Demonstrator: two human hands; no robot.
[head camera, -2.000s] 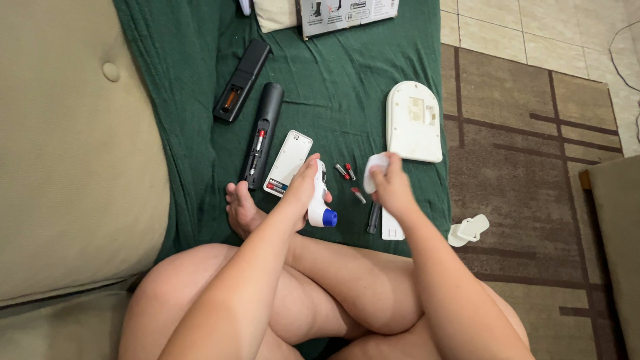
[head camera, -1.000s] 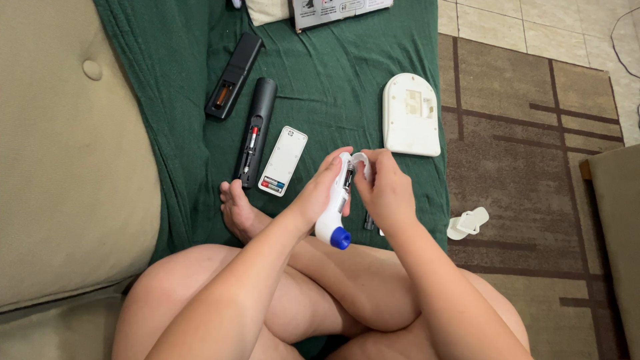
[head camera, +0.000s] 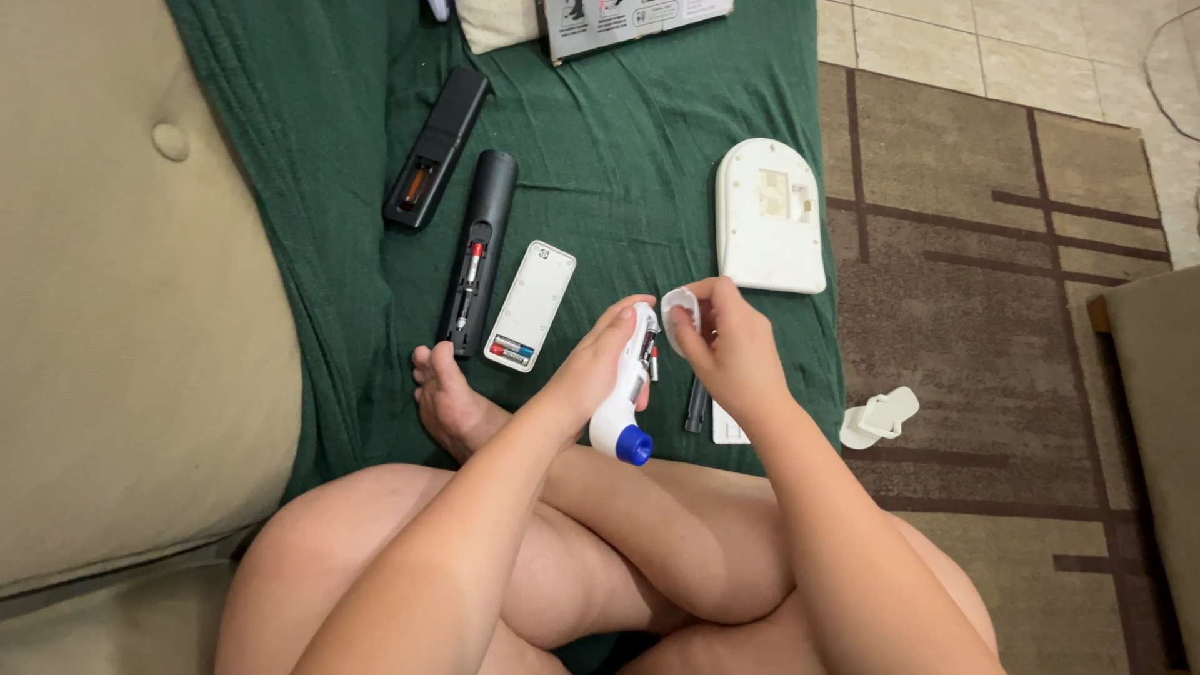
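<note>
My left hand (head camera: 600, 361) is closed round a white infrared thermometer (head camera: 616, 403) with a blue tip, its side compartment showing metal parts. Between the thumb and fingers of my right hand (head camera: 731, 347) is a small white plastic cover (head camera: 680, 321), just apart from the thermometer. A red-ended battery (head camera: 654, 364) shows beside the compartment; whether it lies on the cloth is unclear. Left of my hands lie a white remote control (head camera: 532, 300) with batteries in its end, a black remote control (head camera: 476, 248) with red-ended and silver batteries, and another black device (head camera: 436, 150) with an uncovered compartment.
A white round-topped plastic device (head camera: 771, 220) lies near the right edge of the green cloth (head camera: 619, 141). Below it, a black piece (head camera: 697, 405) and a white piece (head camera: 728, 427) are partly hidden. A printed box (head camera: 637, 23) lies at the top; flip-flops (head camera: 881, 417) lie on the rug.
One second ago the cover was against the thermometer; now it is held apart on the right. Two seconds ago it was also apart, with several loose batteries between my hands.
</note>
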